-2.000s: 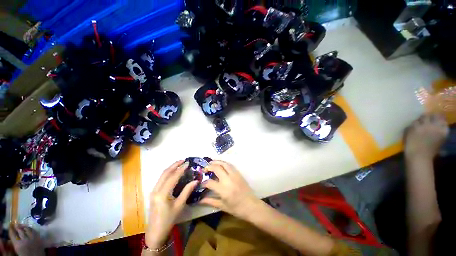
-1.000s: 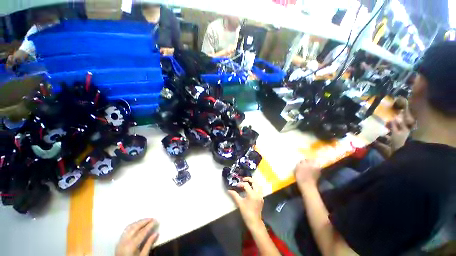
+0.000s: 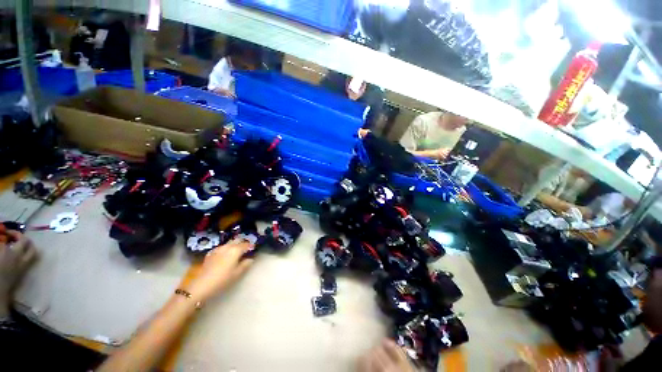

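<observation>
My left hand (image 3: pixel 223 266) reaches to the front of the left pile, its fingertips at a black housing (image 3: pixel 245 234) with a silvery ring board; whether they grip it I cannot tell. My right hand (image 3: pixel 386 357) is blurred and cut off by the bottom edge, just left of the right pile's front housings (image 3: pixel 410 336); its fingers are unclear. Two small dark square modules (image 3: pixel 324 305) lie on the bench between the piles. A black housing with red wire (image 3: pixel 332 253) stands behind them.
An open cardboard box (image 3: pixel 138 120) and blue trays (image 3: pixel 290 123) stand behind the left pile. Another person's hand (image 3: pixel 16 256) is at far left, near a loose white ring board (image 3: pixel 64 222). A dark metal fixture (image 3: pixel 501 265) stands right.
The view has swung left and up. My left hand has moved from the bench's front edge to the left pile. My right hand has drawn back from the housing at the right pile's front.
</observation>
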